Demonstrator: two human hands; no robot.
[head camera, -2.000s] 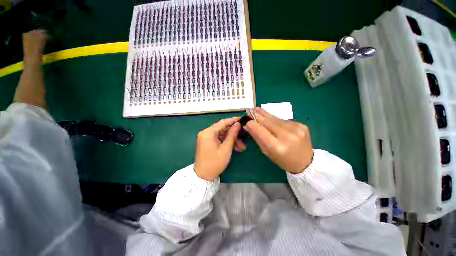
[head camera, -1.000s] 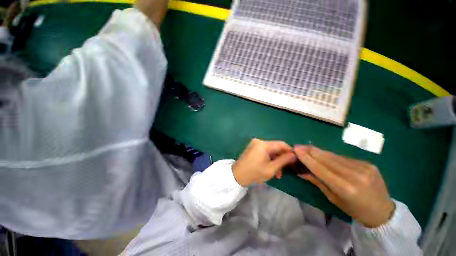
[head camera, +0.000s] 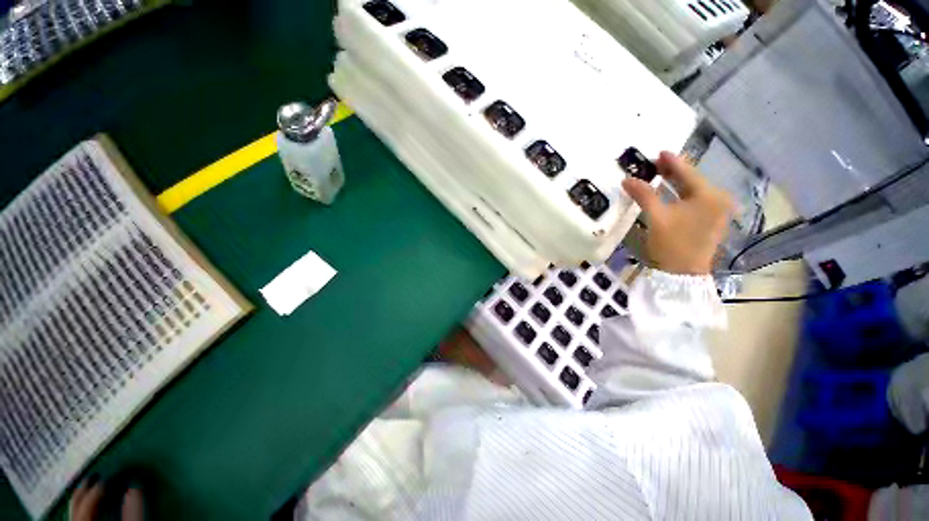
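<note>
My right hand (head camera: 688, 219) is at the near right corner of the top white blister tray (head camera: 570, 61). Its thumb and forefinger are apart, at the edge of a black watch housing (head camera: 637, 163) lying in a pocket. A line of several black housings (head camera: 504, 118) sits along the tray's left side. My left hand (head camera: 102, 503) is at the bottom left edge, mostly cut off, with a dark shape between its fingertips that is too dim to identify. The component tray (head camera: 226, 303), with dense rows of small parts, lies tilted at the left.
A small white pad (head camera: 297, 283) lies on the green mat (head camera: 397, 254). A whitish bottle with a metal top (head camera: 311, 163) stands beside the tray stack. A lower white tray of housings (head camera: 530, 382) is below the mat's edge. Blue crates (head camera: 840, 407) and another worker's sleeve are at right.
The view has swung right. My hands were together at a small dark piece; now they are far apart, the right at the blister tray, the left at the bottom left edge.
</note>
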